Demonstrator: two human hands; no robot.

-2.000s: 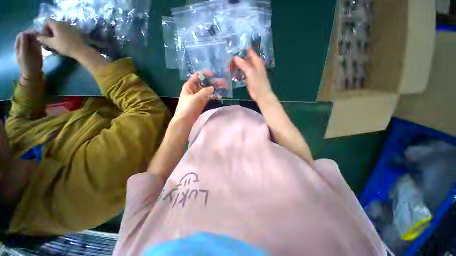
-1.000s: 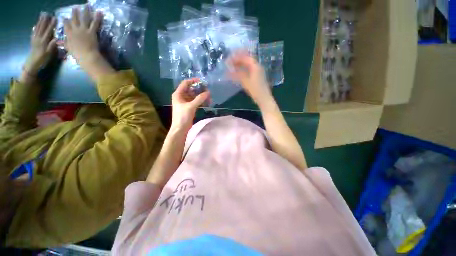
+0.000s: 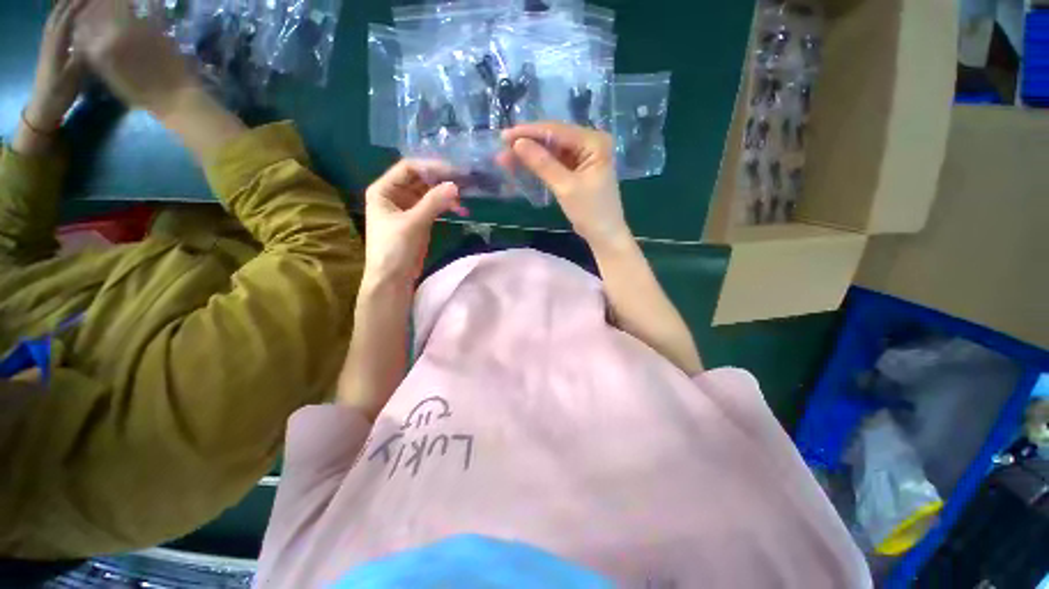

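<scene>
Clear zip-lock bags (image 3: pixel 460 86) with small dark parts inside lie in an overlapping pile on the green bench in front of me. One more bag (image 3: pixel 641 124) lies at the pile's right side. My left hand (image 3: pixel 405 207) is at the pile's near left edge, fingers and thumb pinching the side of a clear bag (image 3: pixel 489 173). My right hand (image 3: pixel 569 167) pinches the same bag at its right side, above the bench's front edge. The bag's clear film is blurred, so its exact outline and contents are hard to tell.
An open brown carton (image 3: pixel 903 127) at the right holds rows of bagged dark parts (image 3: pixel 776 127). Its flap (image 3: pixel 788 276) hangs out over the front. A blue crate (image 3: pixel 834 380) with clear plastic stands lower right. A person in a mustard sleeve (image 3: pixel 270 219) works over another bag pile (image 3: pixel 270 40) at left.
The dark part in my left fingers no longer shows there. My hands now hold a clear bag between them. The neighbour's hands have moved up. The view has shifted a little.
</scene>
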